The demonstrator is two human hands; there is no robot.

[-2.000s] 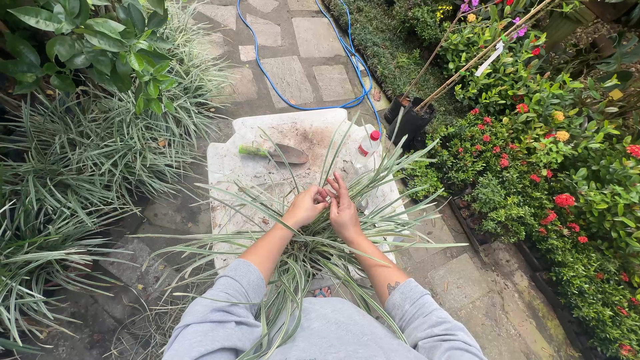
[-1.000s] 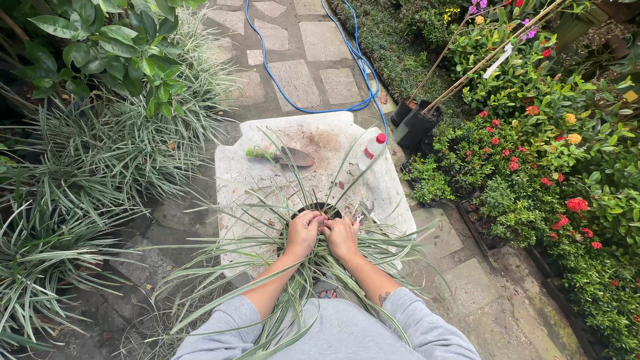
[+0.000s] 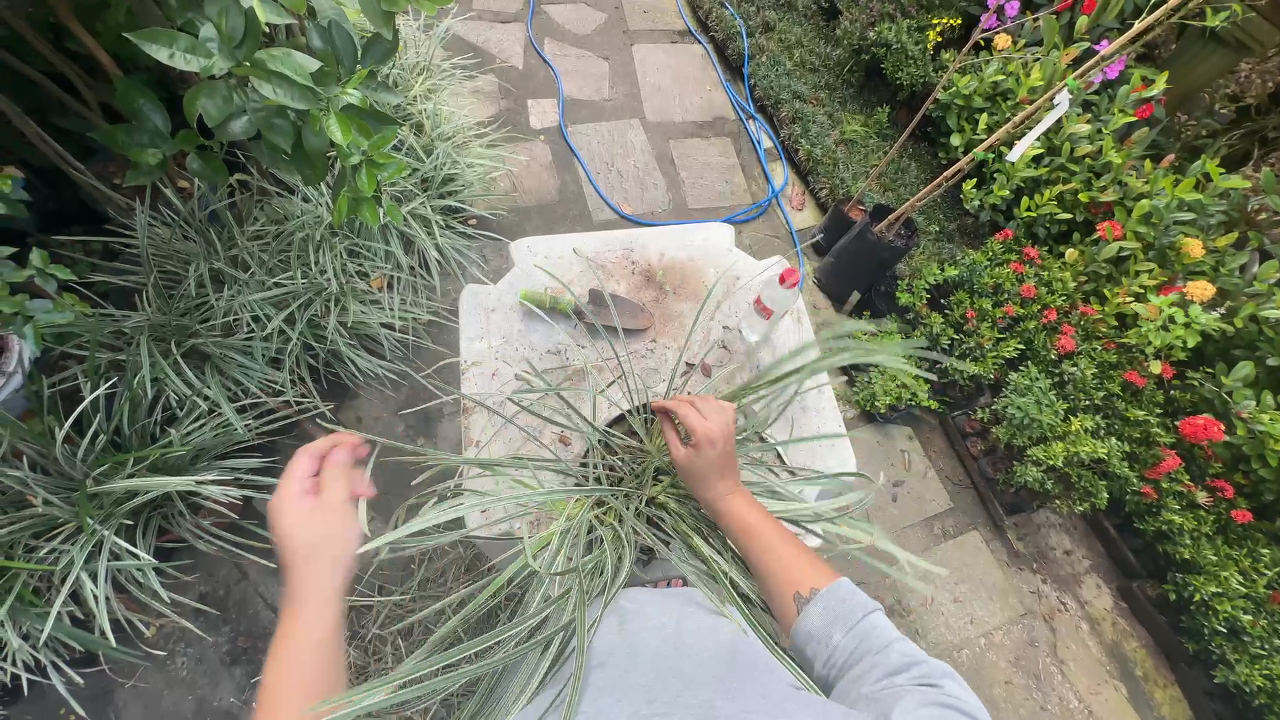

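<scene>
A potted plant with long variegated leaves (image 3: 640,485) spreads over the near part of a soiled white table (image 3: 500,345). My right hand (image 3: 697,440) is at the plant's centre by the pot rim, thumb and fingertips pinched on a leaf. Blurred, my left hand (image 3: 325,500) is off to the left of the plant, over the ground; a thin leaf piece seems to be at its fingertips, though blur hides the grip. A hand trowel (image 3: 615,309) with a green handle lies beyond the plant. A clear plastic bottle with a red cap (image 3: 770,305) is at the table's right.
A blue hose (image 3: 600,190) curves over the stone-paved path (image 3: 625,160) behind the table. Black plant bags (image 3: 865,255) with staked stems stand at the back right. Red-flowered shrubs (image 3: 1090,400) line the right, and striped grassy plants (image 3: 290,270) fill the left.
My left hand has moved from the plant's centre out to the left. My right hand remains near the centre. The two hands, close together before, are now far apart.
</scene>
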